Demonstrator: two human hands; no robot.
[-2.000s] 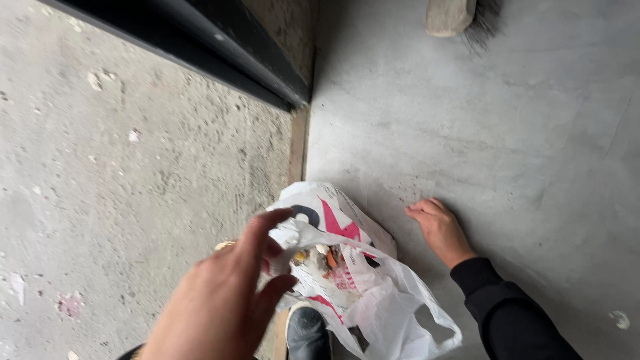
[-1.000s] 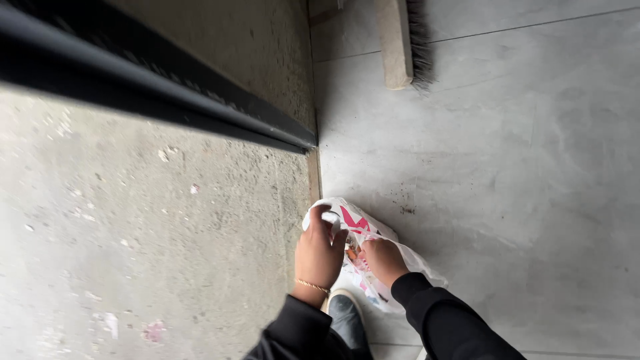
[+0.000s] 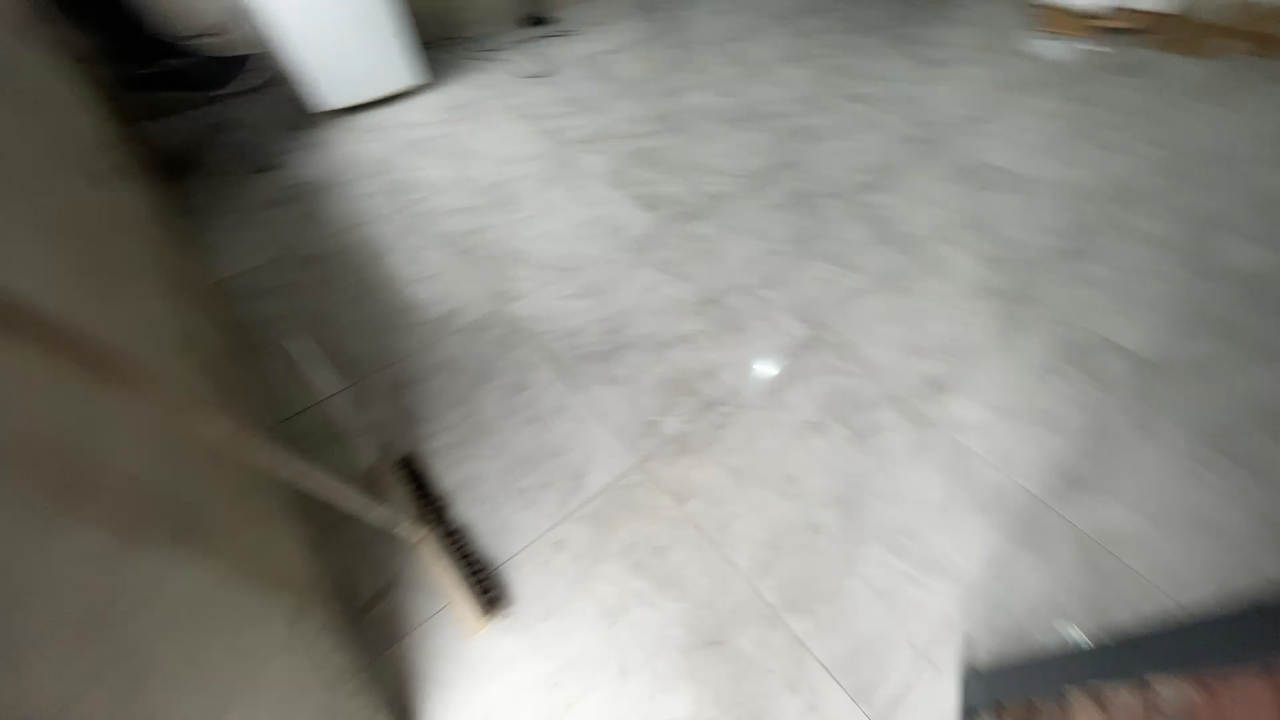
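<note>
Neither my left hand nor my right hand shows in the head view, and the plastic bag is out of sight as well. A push broom with a wooden head and dark bristles [image 3: 450, 545] rests on the grey tiled floor [image 3: 720, 250] at the lower left. Its long pale handle [image 3: 320, 482] slants up to the left, in front of the wall. The picture is blurred.
A rough wall [image 3: 130, 500] fills the left side. At the upper left stands a white panel-like object [image 3: 345, 45], with dark, thin cord-like things near it. A dark grey edge [image 3: 1130, 650] borders a reddish surface at the lower right.
The view has swung away from the bag and both hands, which the earlier frames show together, to the broom and a wider stretch of floor.
</note>
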